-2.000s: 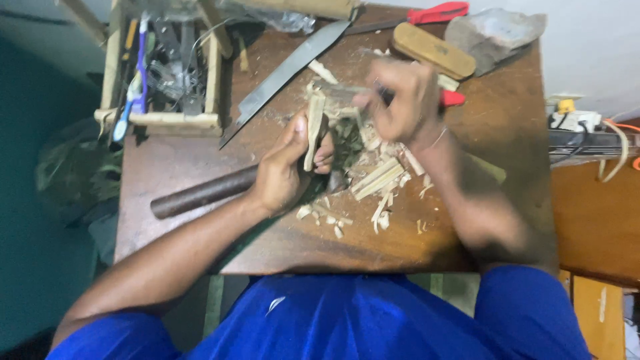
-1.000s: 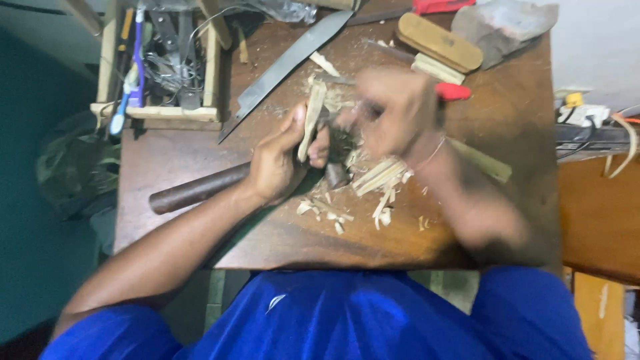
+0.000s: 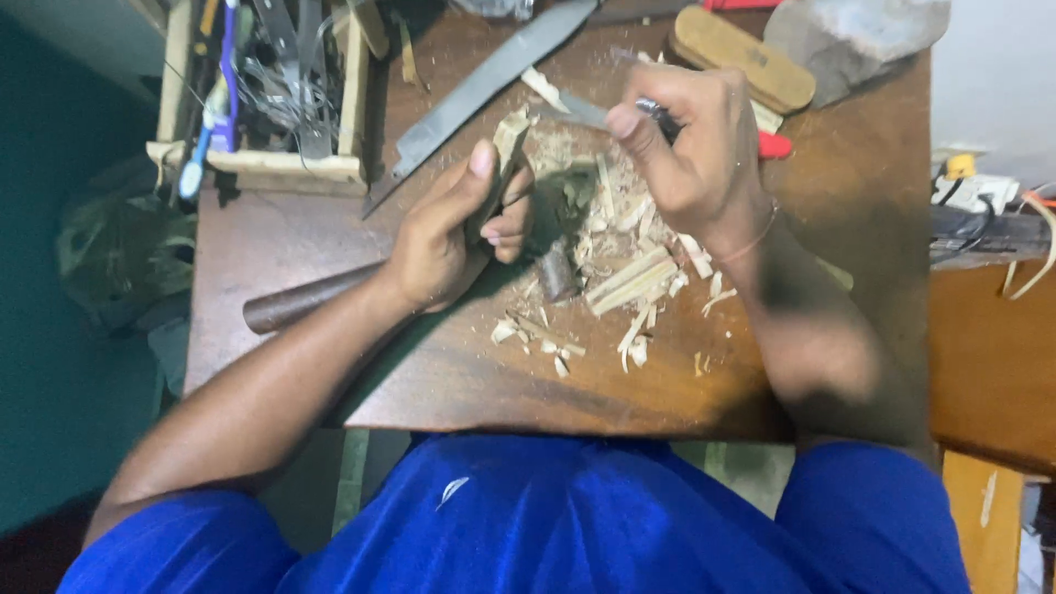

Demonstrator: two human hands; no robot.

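My left hand (image 3: 462,223) grips a pale piece of wood (image 3: 510,136), its upper end tilted up and to the right. To the right, my right hand (image 3: 693,153) is closed on a dark-handled tool (image 3: 657,115); its working end cannot be made out. Wood shavings (image 3: 619,210) and split wood pieces (image 3: 634,282) lie between and below the hands. A short metal cylinder (image 3: 556,274) stands near the shavings. A dark round bar (image 3: 309,299) runs beneath my left wrist. A large bare blade (image 3: 495,82) lies beyond my left hand.
A wooden box (image 3: 256,165) at the upper left holds toothbrushes, wire and metal pieces. A tan wooden block (image 3: 742,59) and a grey stone-like lump (image 3: 858,41) lie at the upper right. A red handle (image 3: 774,145) shows beside my right hand. Cables and plugs (image 3: 978,191) are past the table's right edge.
My right hand, blurred in the earlier frames, now shows more sharply, turned with the tool's end visible at the thumb. My left hand keeps hold of the wood in about the same place.
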